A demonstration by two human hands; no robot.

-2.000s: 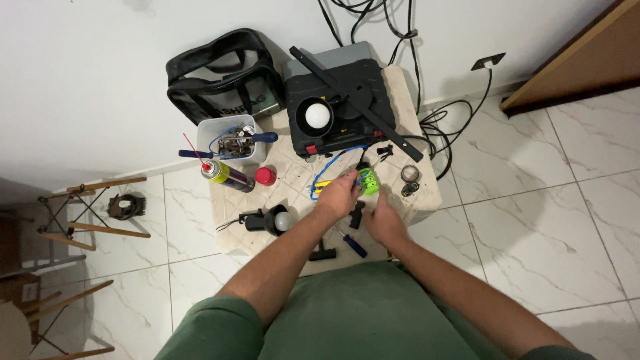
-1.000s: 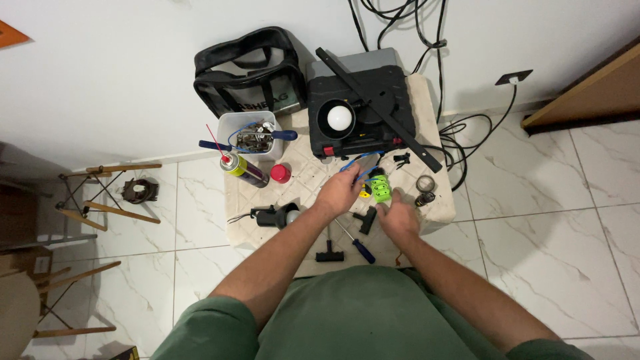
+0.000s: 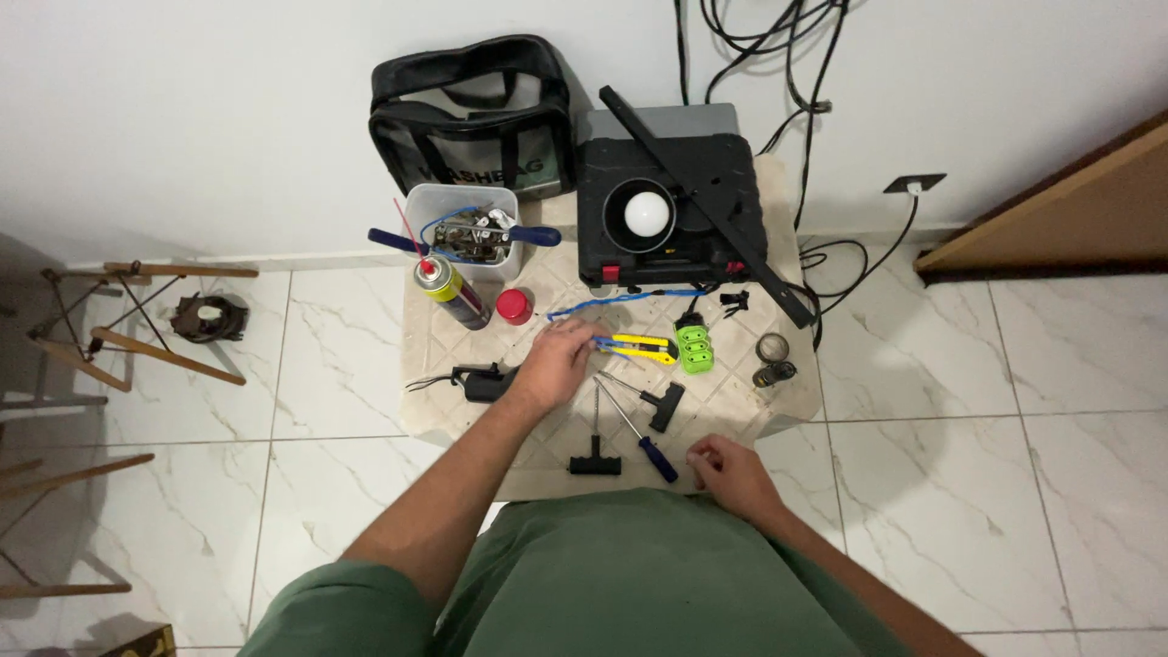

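My left hand [image 3: 562, 360] is palm down on the cloth-covered table, its fingertips at a blue item beside a yellow snap-off utility knife [image 3: 643, 348]; whether it grips anything is hidden. My right hand [image 3: 730, 470] is loosely curled at the front edge, with nothing visible in it. A green socket block [image 3: 695, 349] lies right of the knife, below a blue wire [image 3: 630, 297]. Nearer me are a blue-handled screwdriver [image 3: 657, 458] and two black T-handled tools [image 3: 595, 464], [image 3: 668, 407]. A black lamp part [image 3: 485, 384] lies partly behind my left hand.
Behind stands a black tool case [image 3: 602, 173] bearing a black bar [image 3: 707, 205] and a round white bulb [image 3: 647, 215] in a black cup. A spray can [image 3: 453, 294], a red cap [image 3: 515, 307] and a plastic tub [image 3: 465, 195] of small parts stand left. Metal rings [image 3: 772, 347] lie right.
My right hand has moved away from the green socket block to the front edge. The block, earlier between my hands, now lies on the table. My left hand has shifted left.
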